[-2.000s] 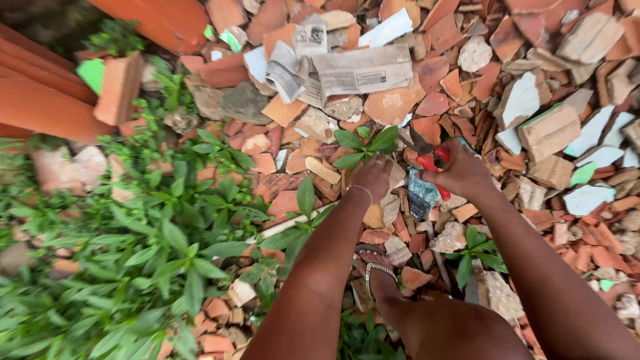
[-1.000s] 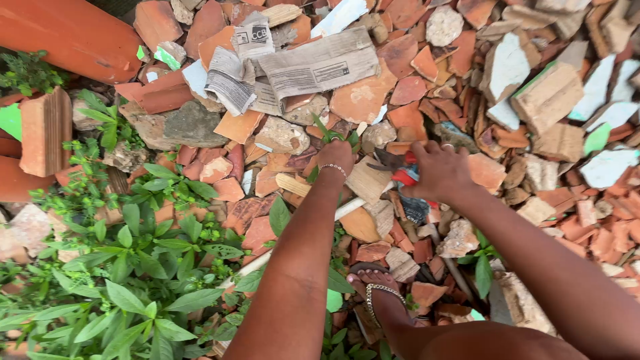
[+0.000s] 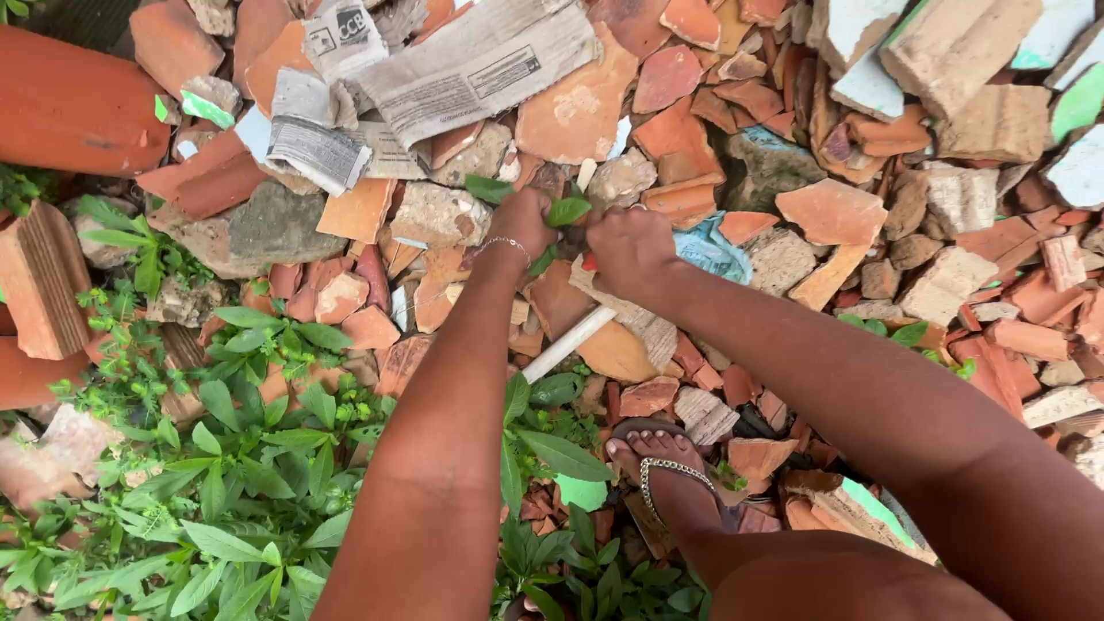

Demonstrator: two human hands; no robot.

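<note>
My left hand (image 3: 523,222), with a thin bracelet at its wrist, is closed around a small green leafy plant (image 3: 567,210) low among broken clay tiles. Leaves stick out on both sides of the fist. Right beside it, my right hand (image 3: 631,248) is closed on a red-handled tool (image 3: 590,261); only a bit of red shows under the fingers, and its blades are hidden. A crumpled blue plastic piece (image 3: 714,248) lies just right of the right hand. Below the hands, a pale stick or thin pipe (image 3: 569,343) slants across the rubble.
Broken tiles and brick pieces (image 3: 992,121) cover the uneven ground. Torn printed paper (image 3: 483,73) lies beyond my hands. Leafy weeds (image 3: 250,500) grow thickly at the lower left, near large orange clay pipes or tiles (image 3: 78,103). My sandalled foot (image 3: 673,474) stands on the rubble.
My right hand, with the red-handled tool, has come closer to my left hand at the plant. The tool's dark blades, visible earlier, are now hidden. The view has moved closer.
</note>
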